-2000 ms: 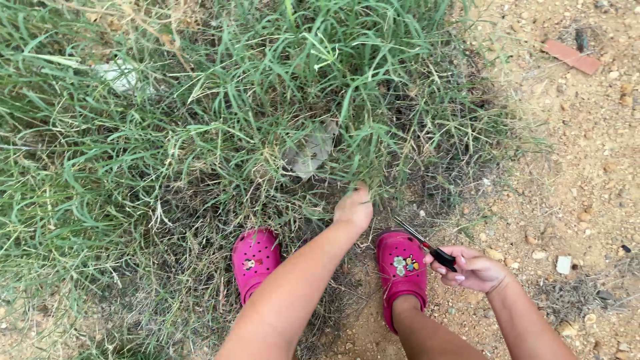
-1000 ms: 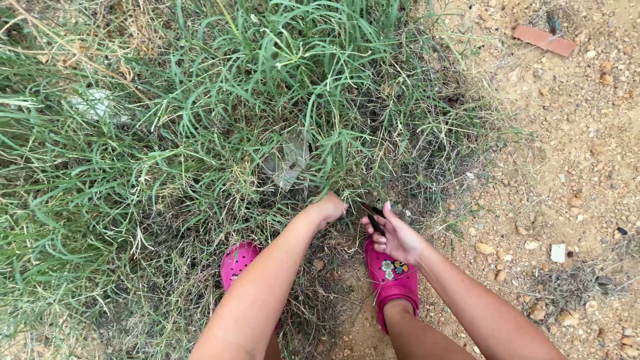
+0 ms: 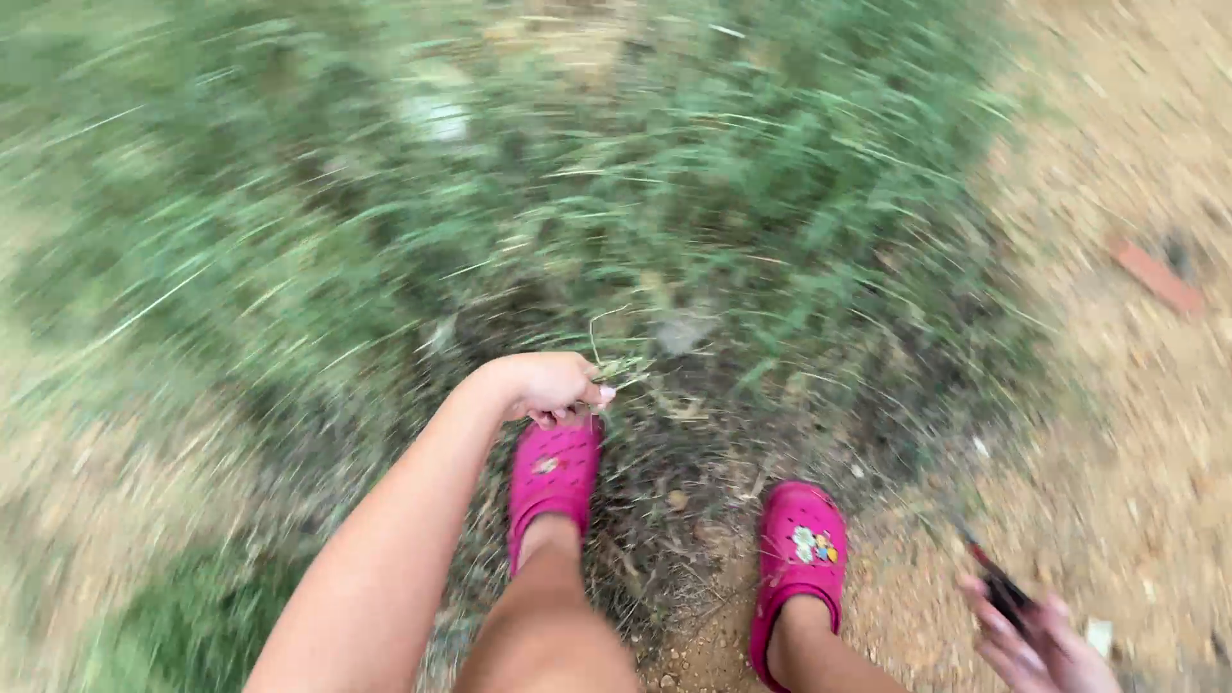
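Note:
My left hand (image 3: 558, 387) is closed on a small tuft of cut or pulled grass (image 3: 621, 371), whose blades stick out past the fingertips, just above the toe of the left pink clog (image 3: 558, 472). At the lower right, my right hand (image 3: 1030, 630) holds a cutting tool with black handles (image 3: 1006, 592), perhaps scissors or shears; its narrow blade points up and left, blurred by motion. The right pink clog (image 3: 799, 549), with flower charms, stands between the tool and the left clog. Tall green grass (image 3: 674, 192) lies beyond my left hand.
A reddish brick or tile piece (image 3: 1158, 277) lies on the sandy ground (image 3: 1126, 404) at the right. A pale flat object (image 3: 683, 330) sits among the grass, and another whitish one (image 3: 438, 117) farther up. A small white chip (image 3: 1098, 635) is near my right hand.
My hands have moved apart: the right hand with the tool is now off to the right of the right clog, and the left is over the left clog with grass in it. The view has shifted.

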